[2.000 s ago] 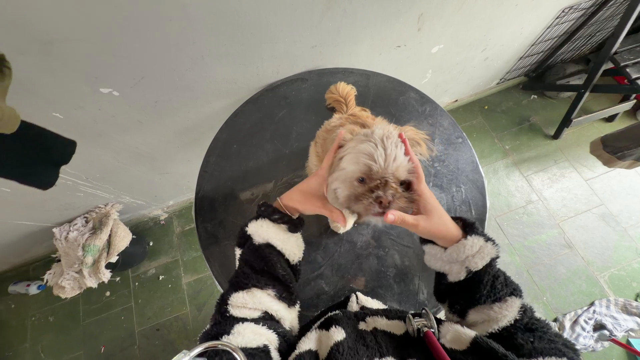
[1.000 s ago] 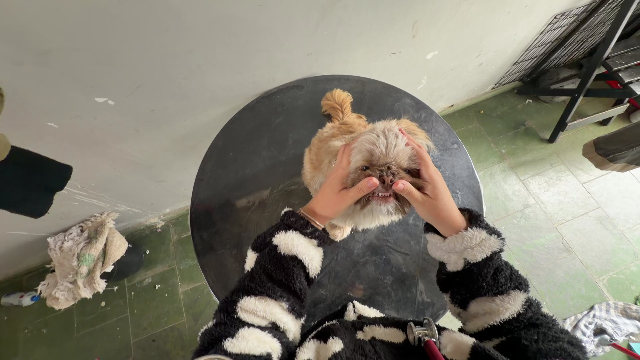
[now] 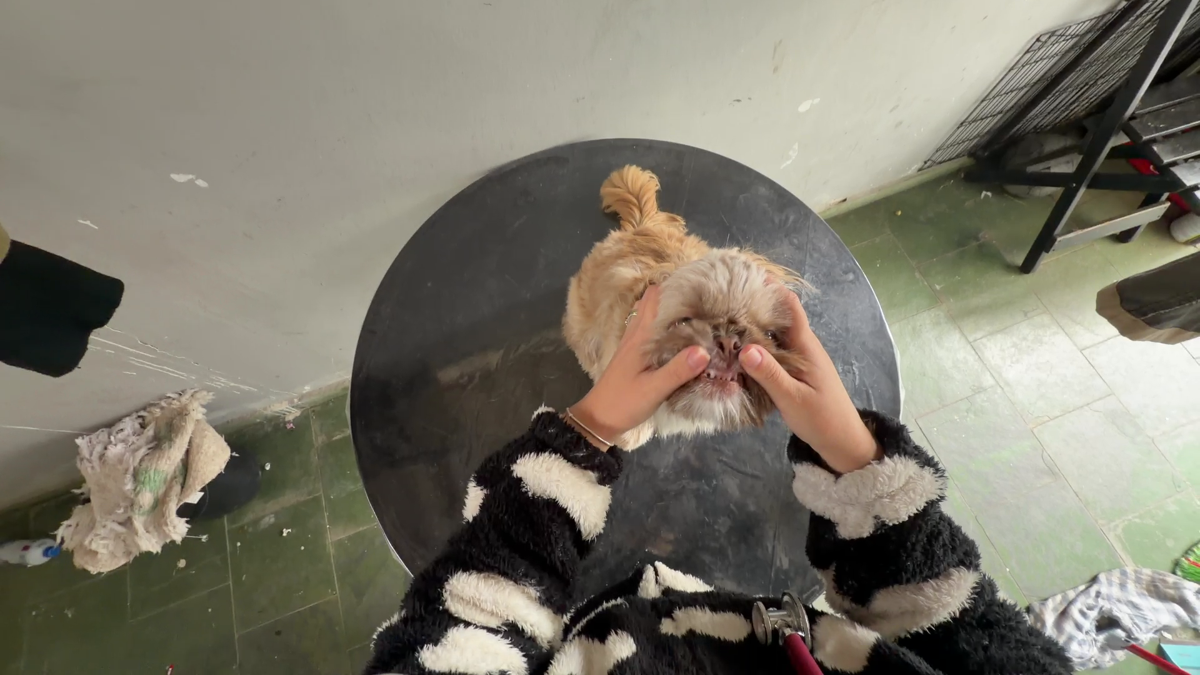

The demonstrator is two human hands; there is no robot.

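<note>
A small dog with tan and cream fur is on a round black table, its face turned up toward me and its curled tail toward the wall. My left hand cups the side of its head at the left of the view, thumb beside the muzzle. My right hand holds the other side, with its thumb on the upper lip. Between the thumbs the lips are drawn up and small teeth show. The fingertips are partly hidden in the fur. A stethoscope with a red tube hangs at my front.
A pale wall stands behind the table. A ragged cloth and a plastic bottle are at the lower left. A black metal frame stands at the upper right. A checked cloth lies at the lower right.
Two seconds ago my hands framed the dog's head, with its mouth closed. Both thumbs have since moved in beside the nose, and the lips are now lifted, showing teeth.
</note>
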